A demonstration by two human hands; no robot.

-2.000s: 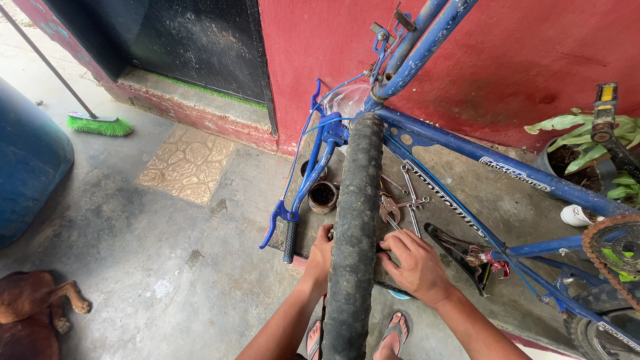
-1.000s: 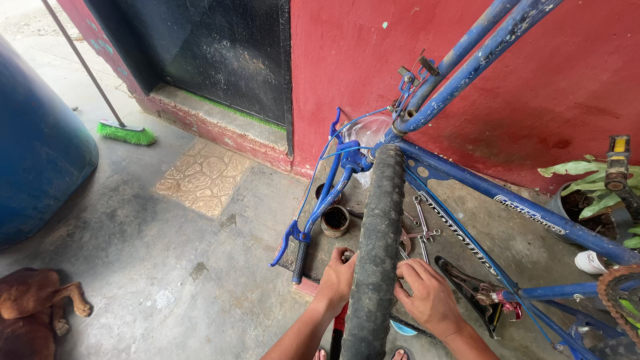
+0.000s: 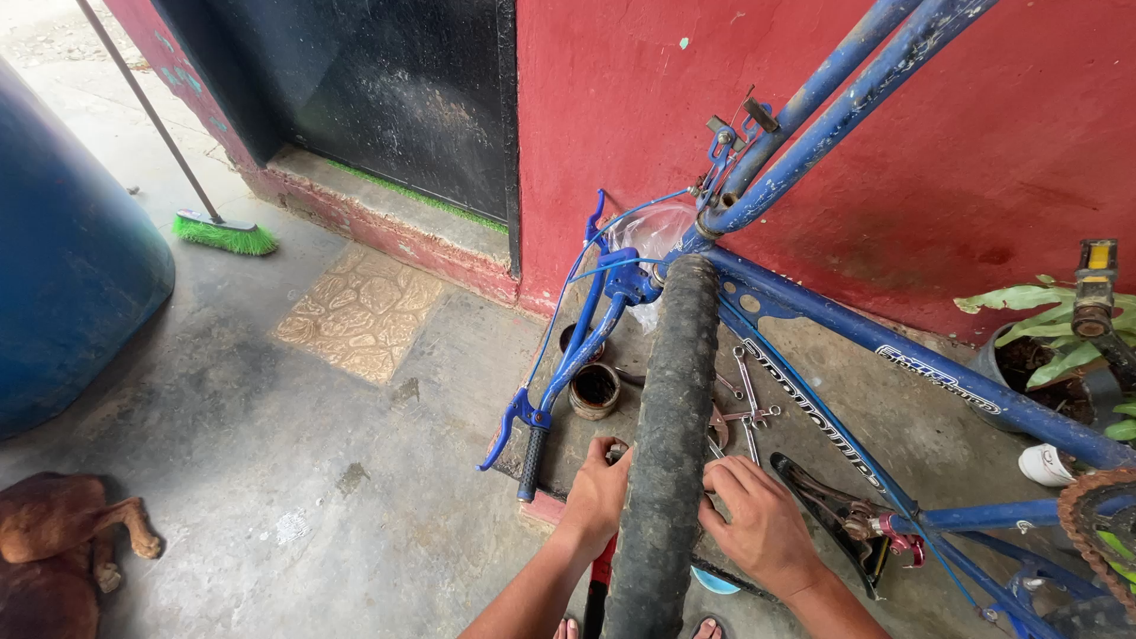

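A knobby bicycle wheel (image 3: 672, 444) stands edge-on between my hands, in front of an upside-down blue bicycle frame (image 3: 790, 306). My left hand (image 3: 596, 488) is at the wheel's left side, its fingers curled about a small dark part near the hub. On the right side, my right hand (image 3: 754, 515) has bent fingers close to the wheel's middle; what they touch is hidden. Below my left hand shows a red and black tool handle (image 3: 603, 568). Several wrenches (image 3: 750, 390) lie on the ground beyond my right hand.
Blue handlebars (image 3: 586, 346) rest on the ground beside an open jar (image 3: 595, 390) of dark matter. A saddle (image 3: 825, 515) is at the right, near a potted plant (image 3: 1047, 355). Farther left are a brown dog (image 3: 67, 550), a green broom (image 3: 226, 232) and a blue barrel (image 3: 75, 248).
Both hands stay on either side of the wheel. The red and black handle below my left hand, absent from the oldest frame, shows now. The view has shifted somewhat.
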